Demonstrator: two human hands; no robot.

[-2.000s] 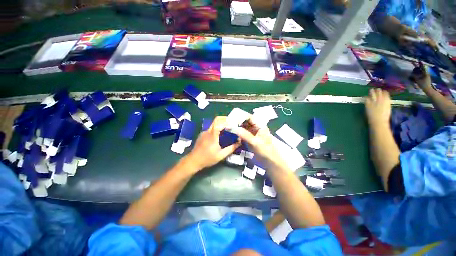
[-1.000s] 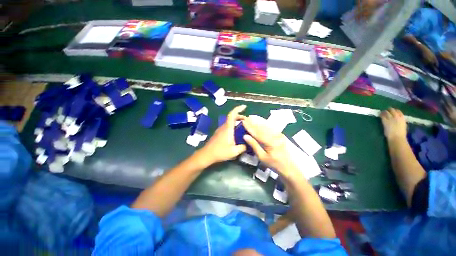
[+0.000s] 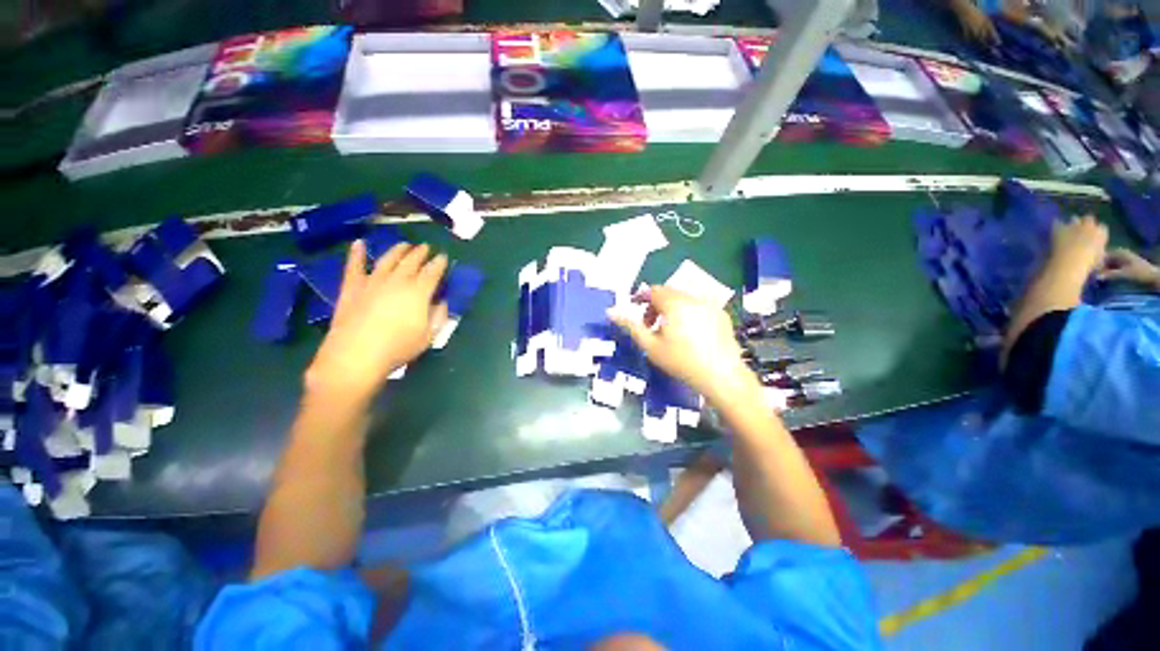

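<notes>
My left hand (image 3: 382,315) is palm down over a small group of dark blue cartons, such as the one at its left (image 3: 276,303). Its fingers are slightly spread, and whether it grips a carton underneath is hidden. My right hand (image 3: 687,333) has its thumb and fingertips at the right edge of a flat blue carton with white flaps (image 3: 579,309), and seems to pinch it. More blue pieces with white flaps (image 3: 668,401) lie below that hand. White cards (image 3: 632,244) lie above it.
A large heap of cartons (image 3: 102,369) lies at left. Right of my right hand are an open carton (image 3: 766,271) and shiny black accessories (image 3: 789,356). A pale loop (image 3: 683,225), metal post (image 3: 776,95) and gift boxes (image 3: 420,95) are beyond. Another worker's hand (image 3: 1075,248) is at right.
My hands were together around a small blue carton; now they are apart. My left hand has moved left over the cartons, and the flat blue carton is uncovered. The view has shifted.
</notes>
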